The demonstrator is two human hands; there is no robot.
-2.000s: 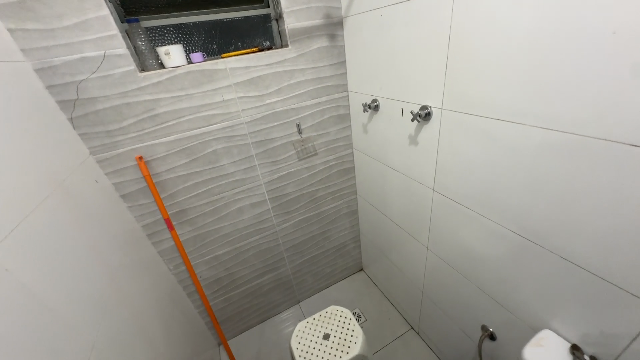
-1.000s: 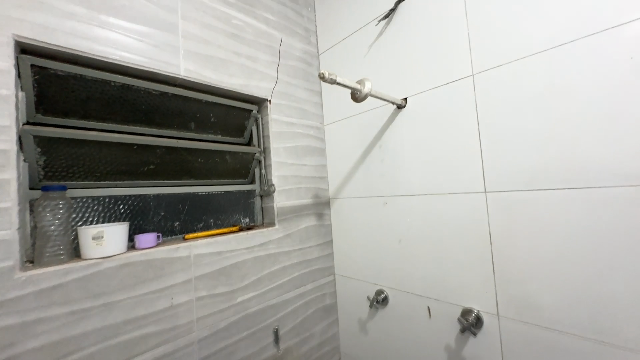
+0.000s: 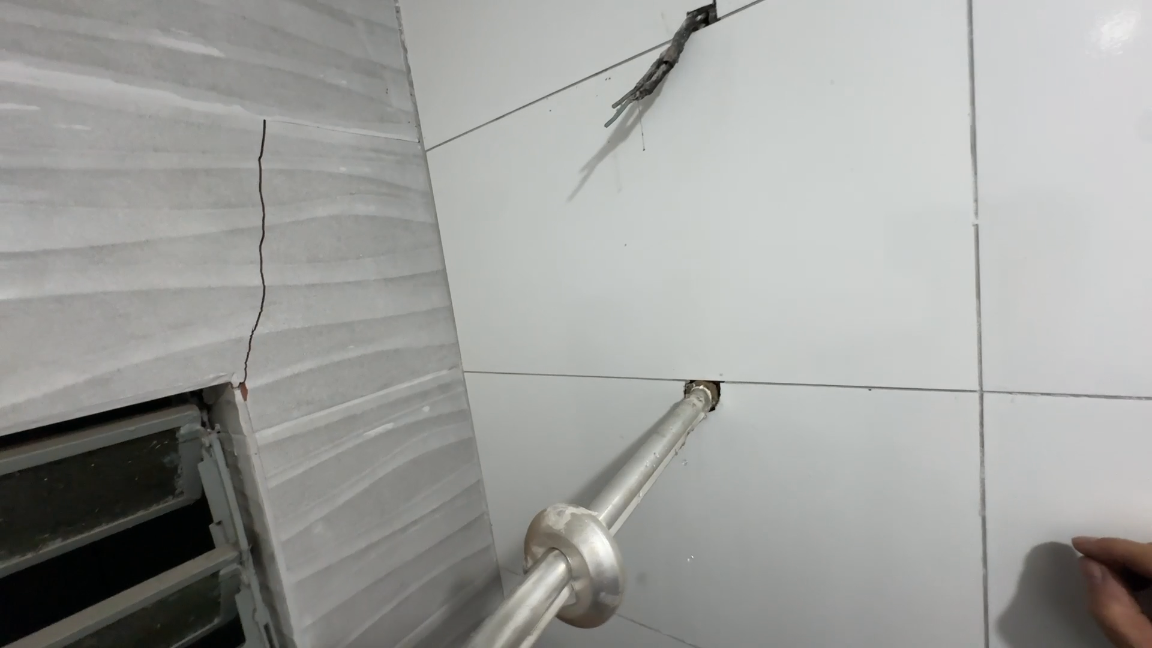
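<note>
At the bottom right edge, part of my right hand [image 3: 1116,580] shows a few fingers near the white tiled wall [image 3: 855,270], with a shadow on the tile beside them; whether it holds anything is out of view. My left hand is not in the frame. A metal shower pipe [image 3: 652,459] comes out of a rough hole in the wall and runs toward the camera, with a round metal flange [image 3: 576,565] around it. Above it, a twisted bundle of dark electrical wires [image 3: 661,70] with stripped ends hangs from a square hole.
At lower left is a louvered window [image 3: 99,486] with a metal frame and dark textured panes. The wavy grey tiled wall [image 3: 360,297] meets the white wall at a corner. A long thin crack [image 3: 262,225] rises from the window's upper corner.
The view has turned up and closer to the pipe and wires. My right hand has come into view at the lower right. The two valve handles are out of frame.
</note>
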